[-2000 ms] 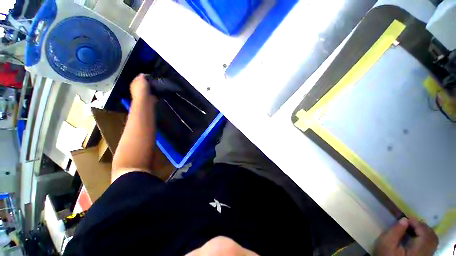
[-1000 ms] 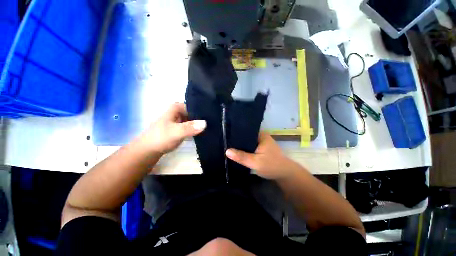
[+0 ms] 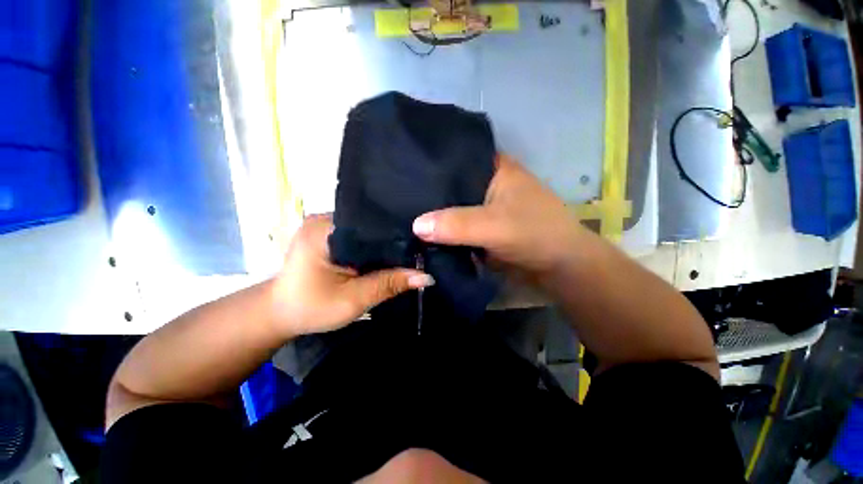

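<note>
A black fabric strap body with an end pouch (image 3: 413, 156) is held over the front of the pale machine bed plate (image 3: 530, 123). The rounded pouch part lies toward the machine. A thin silver zipper line (image 3: 420, 302) runs from it toward my body and is lost against my black shirt. My left hand (image 3: 331, 284) grips the left edge, thumb on top beside the zipper. My right hand (image 3: 506, 222) grips the right edge, thumb pressing on top above the zipper. The fingers under the fabric are hidden.
Yellow tape (image 3: 617, 113) frames the plate. Brass-coloured clamp parts (image 3: 456, 21) show at the top. Two blue parts bins (image 3: 821, 180) and green-handled snips (image 3: 757, 142) with a dark cord lie right. A large blue crate (image 3: 38, 123) is far left. A tray (image 3: 771, 336) with black pieces is below right.
Two seconds ago my left hand reached into a blue-rimmed bin. Since one second ago, both hands have gathered the fabric closer, with the rounded part spread flat. The view has shifted down toward the plate.
</note>
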